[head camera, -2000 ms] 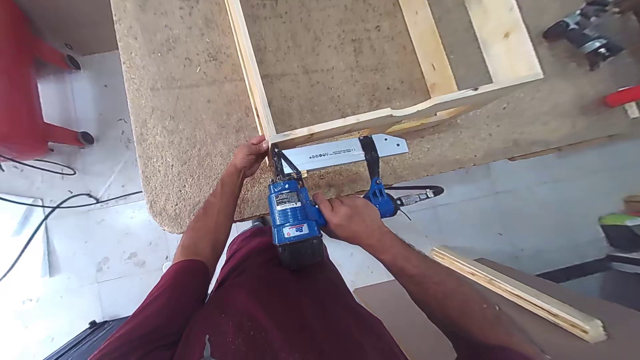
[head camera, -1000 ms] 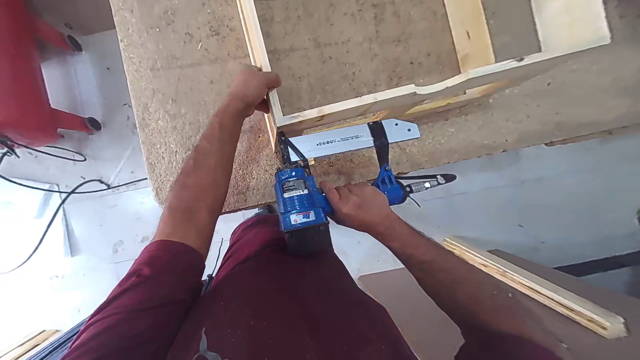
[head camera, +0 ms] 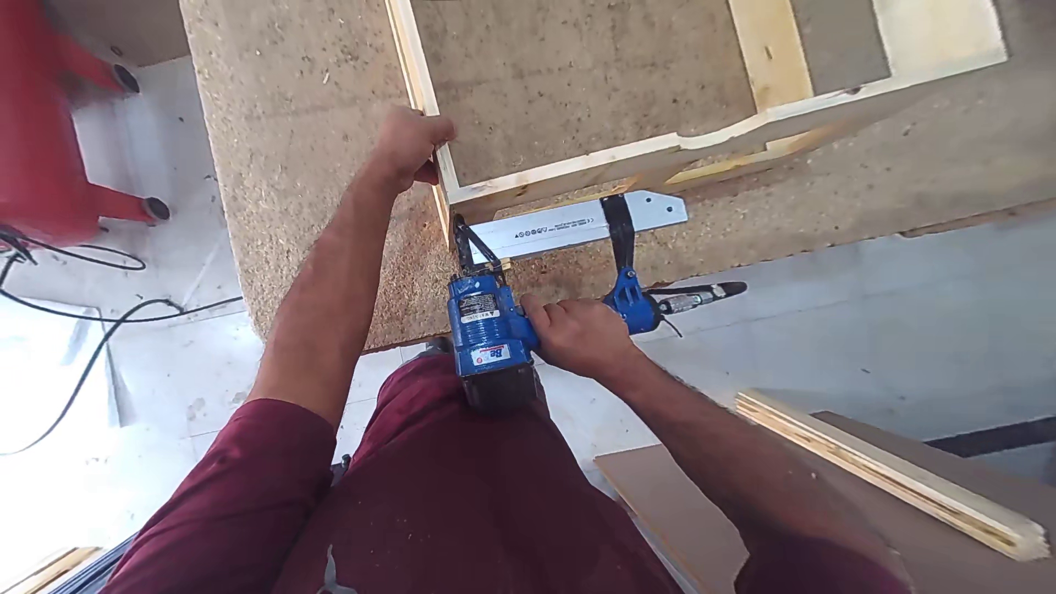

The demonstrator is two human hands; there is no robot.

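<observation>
My right hand (head camera: pixel 582 334) is closed round the handle of a blue pneumatic nail gun (head camera: pixel 491 330). The gun's nose touches the near left corner of a wooden frame (head camera: pixel 569 169), and its silver magazine (head camera: pixel 544 233) runs to the right along the frame's near rail. An air hose fitting (head camera: pixel 693 301) sticks out at the handle's end. Higher up, my left hand (head camera: pixel 410 148) grips the frame's left rail (head camera: pixel 421 74) near that corner, thumb over the top edge.
The frame lies on a chipboard-topped table (head camera: pixel 280 157). A red tank-like object (head camera: pixel 41 140) on legs stands at the left, with black hoses (head camera: pixel 107 346) on the floor. Wooden strips (head camera: pixel 891 470) and brown boards (head camera: pixel 685 495) lie at the lower right.
My left hand has moved from the frame's corner up along its left rail. My right hand still holds the nail gun at the corner. The view has shifted, and the tools at the upper right are out of sight.
</observation>
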